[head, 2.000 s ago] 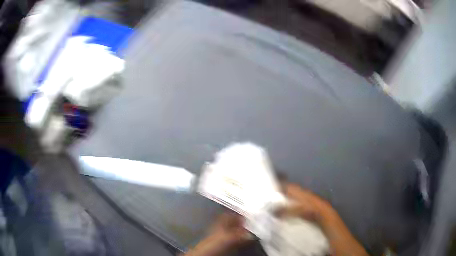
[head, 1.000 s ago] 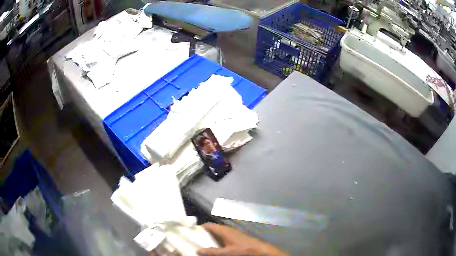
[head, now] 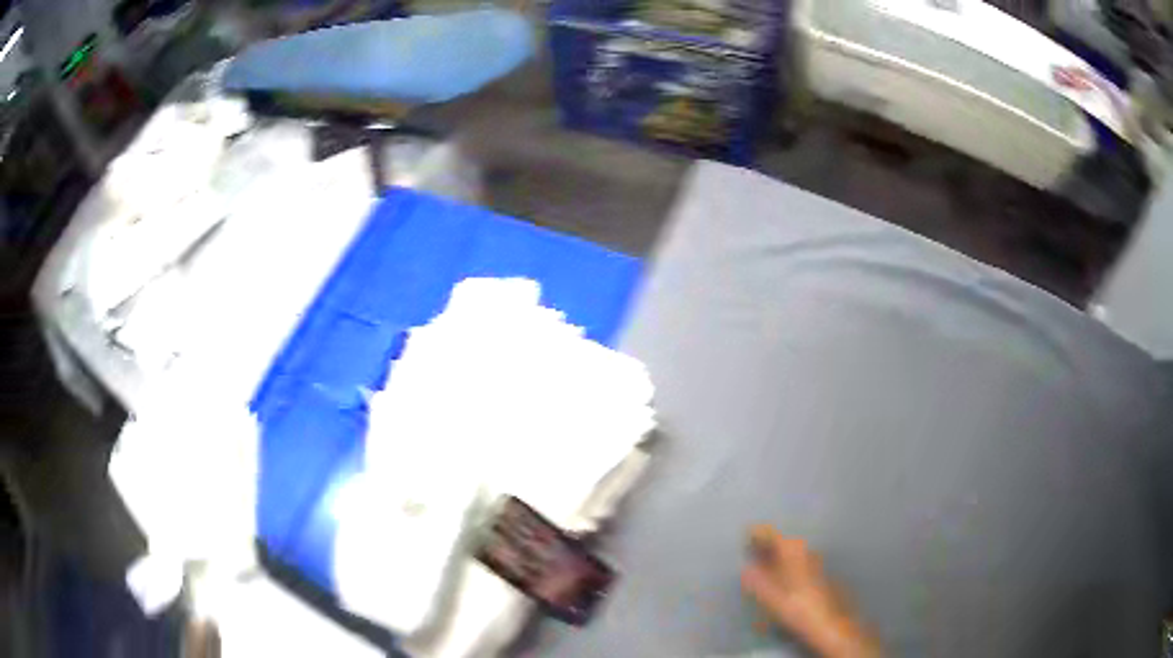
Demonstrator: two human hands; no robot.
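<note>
A white fabric bundle (head: 193,482) hangs at the left, with a crumpled knot near its lower end. A small skin-toned patch shows below it at the bottom edge; it may be my left hand, but its grip cannot be made out. My right hand (head: 804,598) is blurred over the grey table (head: 888,424), fingers pointing up and left, with nothing seen in it. A heap of white pieces (head: 515,399) lies on the blue crate (head: 444,238). A smartphone (head: 547,562) rests at the heap's near right edge.
A white-covered surface with loose white fabric (head: 219,244) is at the far left. A light blue board (head: 386,58) stands behind it. A blue basket (head: 663,84) and a white tub (head: 952,97) stand beyond the grey table.
The bundle has moved left and away from my right hand, which is now apart from it over the table. The view has shifted, and the grey-silver template is no longer seen.
</note>
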